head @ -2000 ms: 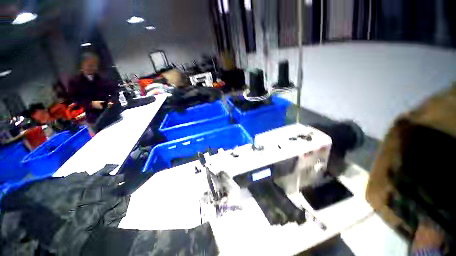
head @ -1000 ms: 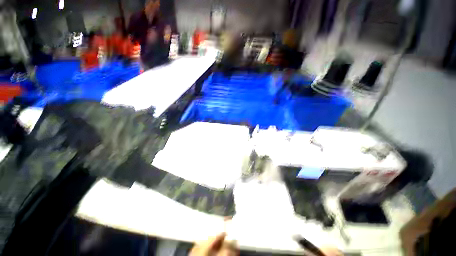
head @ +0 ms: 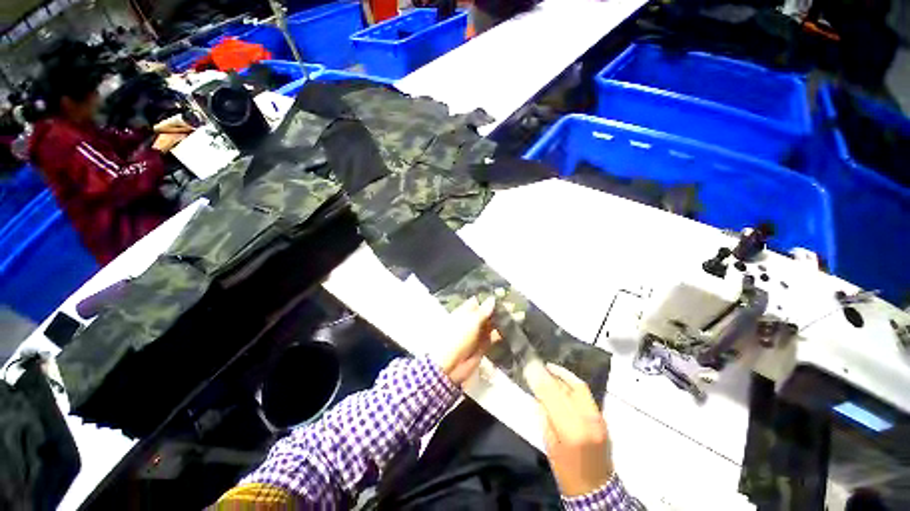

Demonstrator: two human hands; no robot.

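My left hand (head: 469,337) and my right hand (head: 572,419) hold the near end of the camouflage chain (head: 554,344) at the table's front edge, left of the needle area. Both hands pinch its edge with the fingertips. A plain black piece (head: 427,250) joins it to the heaped camouflage pieces (head: 419,160) behind. The white sewing machine (head: 698,309) stands at right, its needle area (head: 671,364) apart from my hands. A dark strip stack (head: 788,449) lies on its bed.
A thick stack of camouflage panels (head: 200,259) lies at left on the cross table (head: 120,264). A person in a dark red jacket (head: 95,170) sits beyond it at another machine. Blue bins (head: 698,165) stand behind the table. Black cloth (head: 449,464) hangs at my lap.
The view has swung left and down. Both hands are now clearly in view on the camouflage chain. The dark slim object near my right hand a second ago no longer shows.
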